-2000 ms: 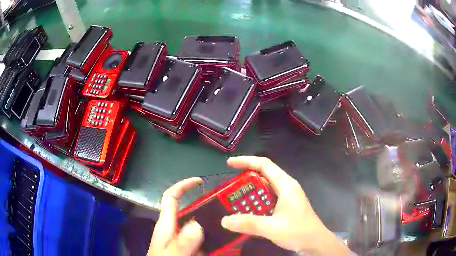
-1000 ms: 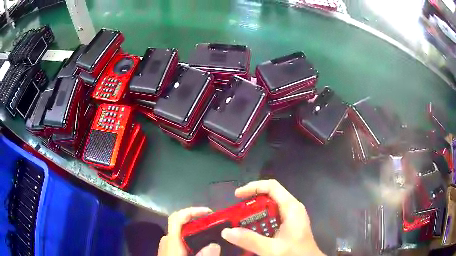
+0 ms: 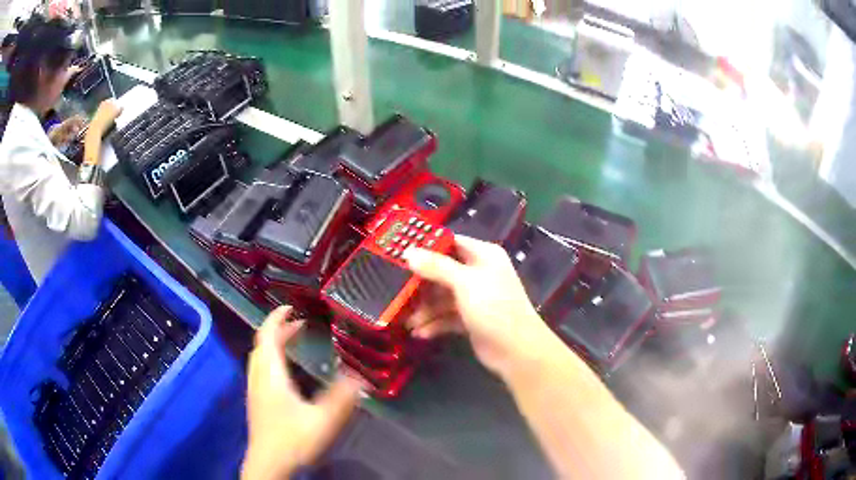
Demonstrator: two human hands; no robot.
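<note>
My right hand grips the right side of a red radio unit, thumb on its face near the keypad. The unit lies face up on top of a stack of red units, its dark grille toward me. My left hand is left of the stack, fingers apart and empty. Behind the held unit is another red unit with an open round speaker area.
Black-backed units are stacked left and right of the red ones. A blue tote with rows of black parts stands at lower left. Black devices and another person are at upper left. A pale post rises behind the stacks.
The view has swung left. The red unit has moved from between both hands onto the red stack. My left hand has let go of it; my right hand still grips it.
</note>
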